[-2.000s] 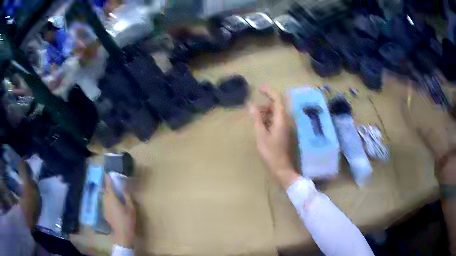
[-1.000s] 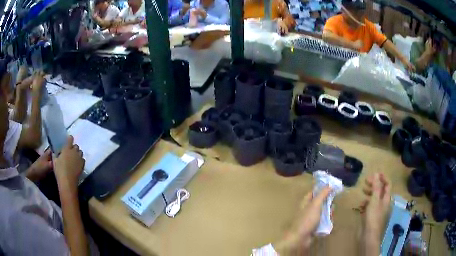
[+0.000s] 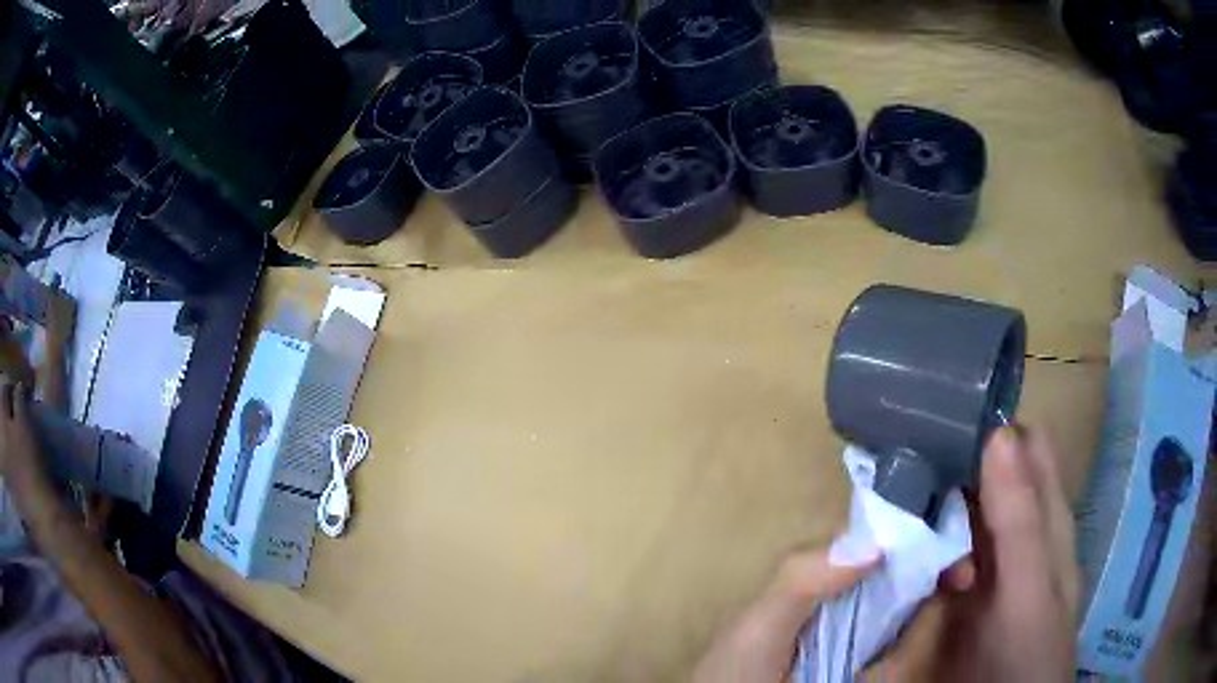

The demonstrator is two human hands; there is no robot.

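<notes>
A dark grey mini fan [image 3: 921, 380] with a drum-shaped head is held at the lower right, head up. Its handle is inside a white protective sleeve [image 3: 888, 554]. My left hand [image 3: 787, 620] grips the sleeved handle from the left. My right hand [image 3: 1021, 560] is at the handle's right side, with fingers near the fan head; whether it grips is partly hidden. A light-blue retail box [image 3: 254, 454] with an open flap lies at the left, a white USB cable [image 3: 342, 480] beside it. Another light-blue retail box [image 3: 1150, 494] stands at the right edge.
Several dark fan head housings [image 3: 667, 184] stand in stacks along the back of the brown-covered table [image 3: 534, 387]. More dark parts are cut off at the upper right edge. A co-worker's arm [image 3: 80, 560] is at the far left, beyond the table edge. A dark green post crosses the upper left.
The view has moved closer to the table. The fan head now shows clearly above the white sleeve, and my right hand has come to the fan from apart.
</notes>
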